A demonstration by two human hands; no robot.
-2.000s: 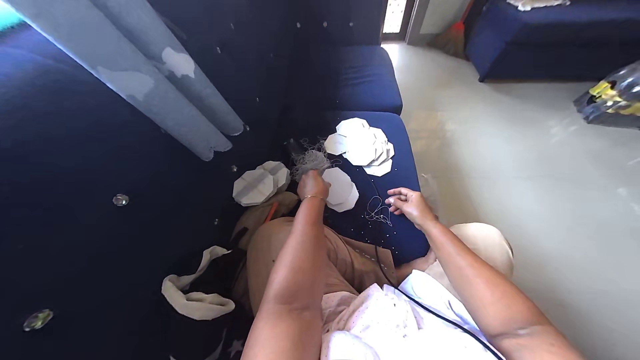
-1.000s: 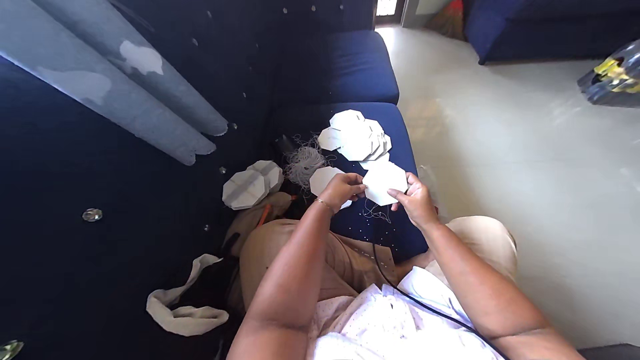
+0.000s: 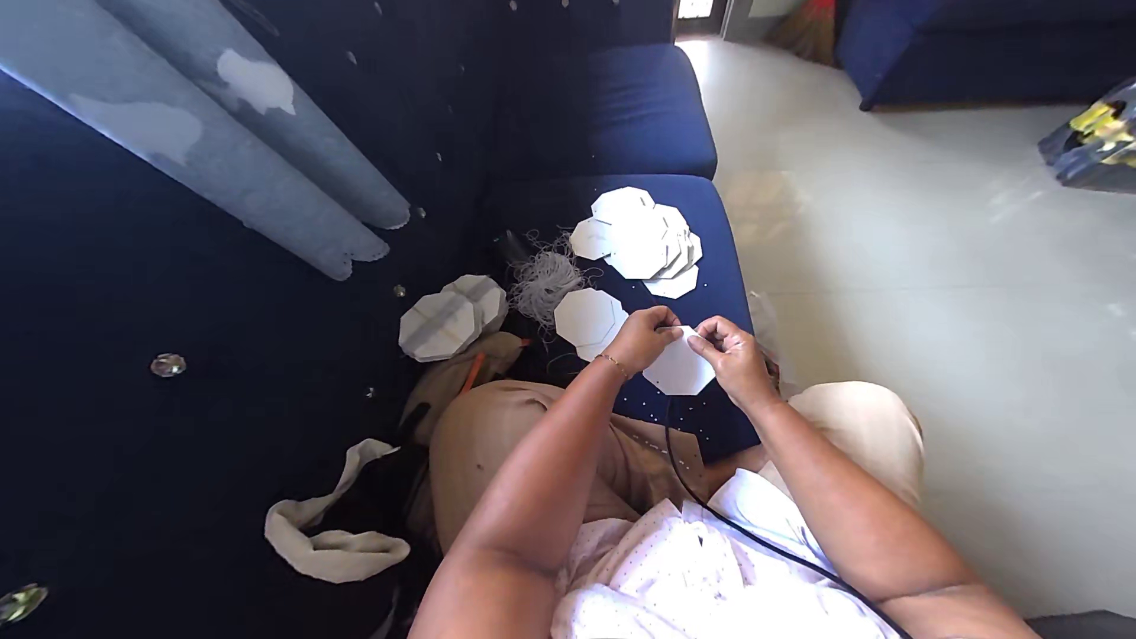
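Note:
A white octagonal card (image 3: pixel 680 366) is pinched at its top edge by both hands, above the blue seat cushion. My left hand (image 3: pixel 647 339) grips its upper left corner, and my right hand (image 3: pixel 729 351) its upper right. Just left of my left hand lies another white octagonal card (image 3: pixel 587 319). A pile of similar white cards (image 3: pixel 639 235) rests farther up the cushion. Beside it is a tangled bundle of pale string (image 3: pixel 544 282). More octagonal pieces (image 3: pixel 439 326) lie at the left, partly in shadow. Whether string runs through the held card, I cannot tell.
The dark blue sofa back (image 3: pixel 293 373) with shiny buttons stands at the left, below a grey-blue curtain (image 3: pixel 222 124). Small white bits dot the seat cushion (image 3: pixel 710 266). A black cord (image 3: pixel 754 538) crosses my lap. A pale cloth band (image 3: pixel 306 541) lies lower left.
Two seconds ago my hands were apart, with my left near the string. Both then came together on a white card, and my fingers have since moved to its top edge.

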